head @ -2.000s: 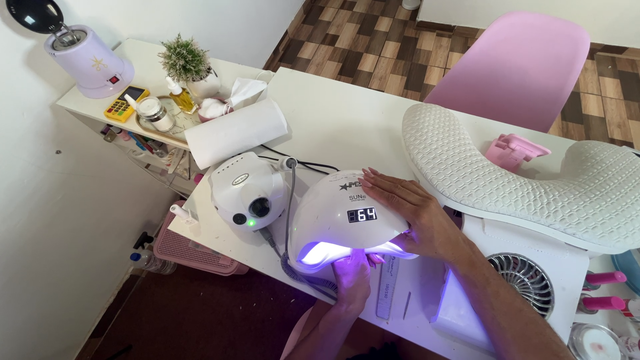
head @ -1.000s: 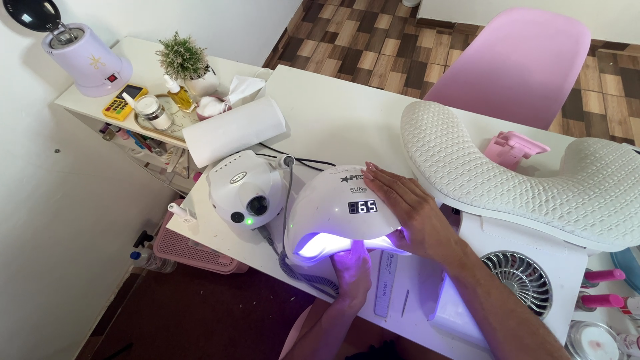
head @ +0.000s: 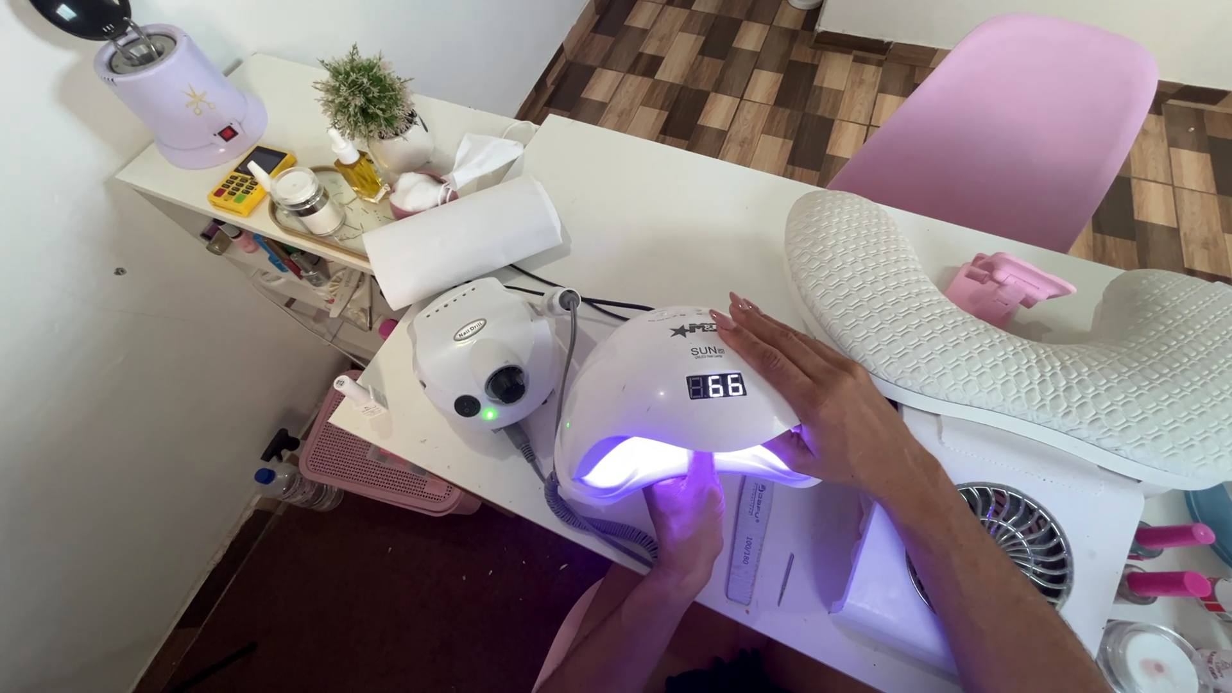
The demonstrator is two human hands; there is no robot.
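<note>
A white UV/LED nail lamp [head: 635, 385] stands lit near the front edge of the white table, its display reading 66. My left hand [head: 685, 515] reaches into the lamp's glowing opening from the front; its fingertips are partly hidden inside, and whether they hold anything cannot be seen. My right hand [head: 813, 395] rests flat on the right side of the lamp's shell, with the thumb tucked at the rim of the opening. A white nail drill machine [head: 486, 351] with a green light stands just left of the lamp, its coiled cable running down beside it.
A nail file [head: 751, 544] and a thin metal tool [head: 786, 578] lie right of my left hand. A dust collector fan [head: 1001, 544] and textured armrest [head: 1011, 356] stand at right. A paper roll [head: 464, 241], potted plant [head: 366, 96] and yellow card terminal [head: 250, 180] are at back left.
The lamp's display has counted up from 64 through 65 to 66. Both hands have stayed in about the same place at the lamp.
</note>
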